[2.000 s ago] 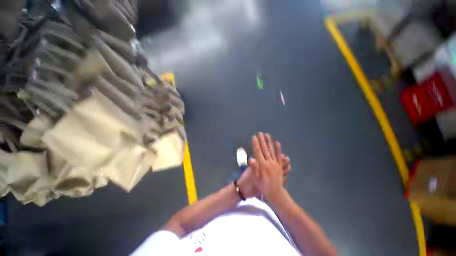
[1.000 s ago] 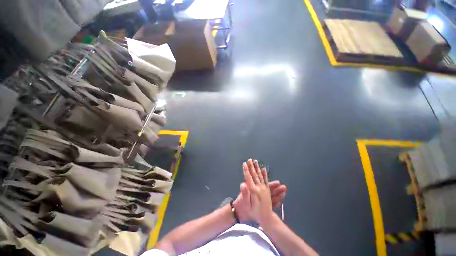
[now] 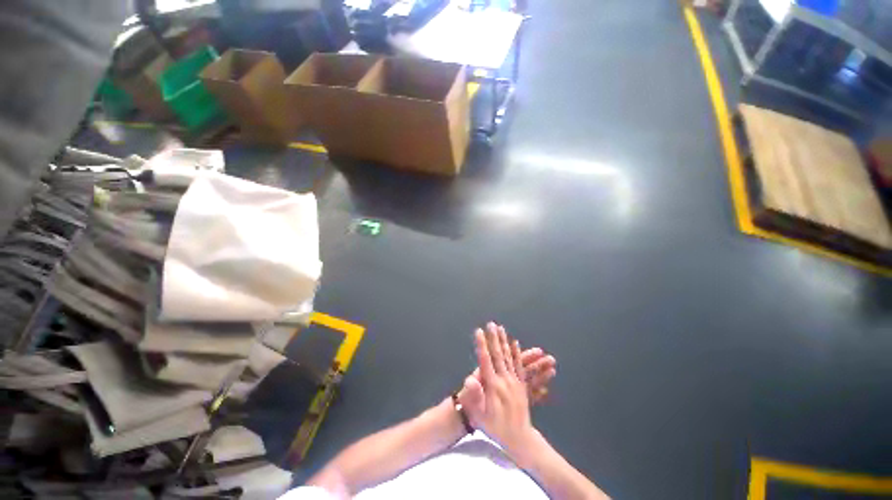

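My left hand (image 3: 537,371) and my right hand (image 3: 504,389) are pressed flat together, palm to palm, in front of my white shirt at the bottom centre. My right hand lies over the left, and the left fingers stick out behind it. A dark bracelet is on my left wrist. No object shows in either hand. To my left, grey-beige bags (image 3: 137,391) hang in rows on a rack, with a large cream bag (image 3: 240,249) at the end.
Open cardboard cartons (image 3: 416,117) and a green crate (image 3: 191,88) stand on the floor ahead left, beside a white-topped table (image 3: 468,37). A pallet with a flat brown load (image 3: 812,171) is at the right. Yellow lines (image 3: 719,107) mark the grey floor.
The view has moved along the aisle; the cartons and the cream bag are nearer, and the pallet has shifted right and down. My hands stay pressed together.
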